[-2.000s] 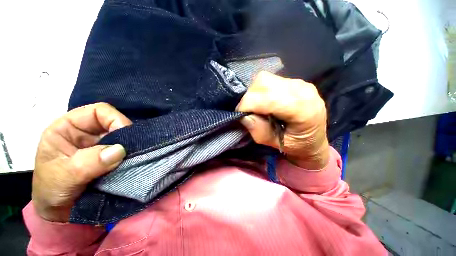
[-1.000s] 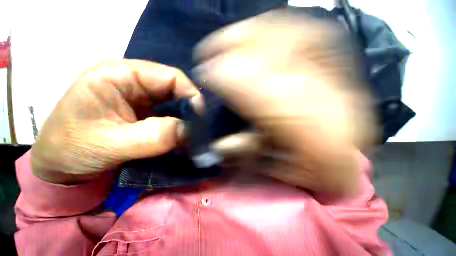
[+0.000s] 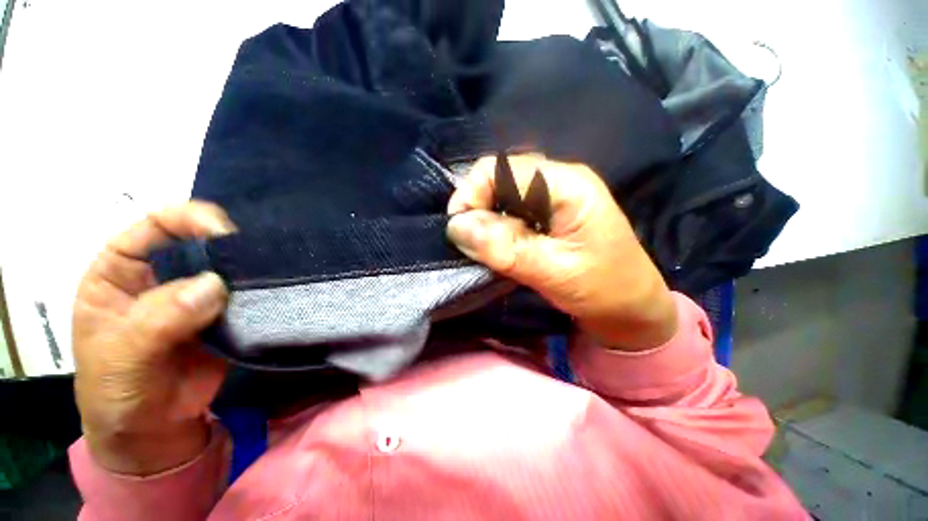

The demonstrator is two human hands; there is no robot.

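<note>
A dark denim garment [image 3: 295, 132] spreads from the white table to the wearer's front. My left hand [image 3: 153, 326] pinches the left end of a dark doubled band [image 3: 326, 249] between thumb and fingers. My right hand [image 3: 570, 234] pinches the same band further right, so it stretches between both hands. Black thread snips [image 3: 521, 193] sit in my right hand, their two pointed blades upward and apart. The pale grey wrong side [image 3: 326, 310] shows below the band.
The white table [image 3: 92, 112] lies beyond the garment. Grey cloth [image 3: 702, 81] is at the upper right. A metal button [image 3: 743, 200] shows on the garment's right part. A loose thread [image 3: 768, 63] lies on the table. A grey surface [image 3: 865, 448] is at lower right.
My right hand was blurred over the garment a second ago and is now lower, pinching the band. My left hand has moved lower. The band is now stretched between the hands, and the snips' blades are visible.
</note>
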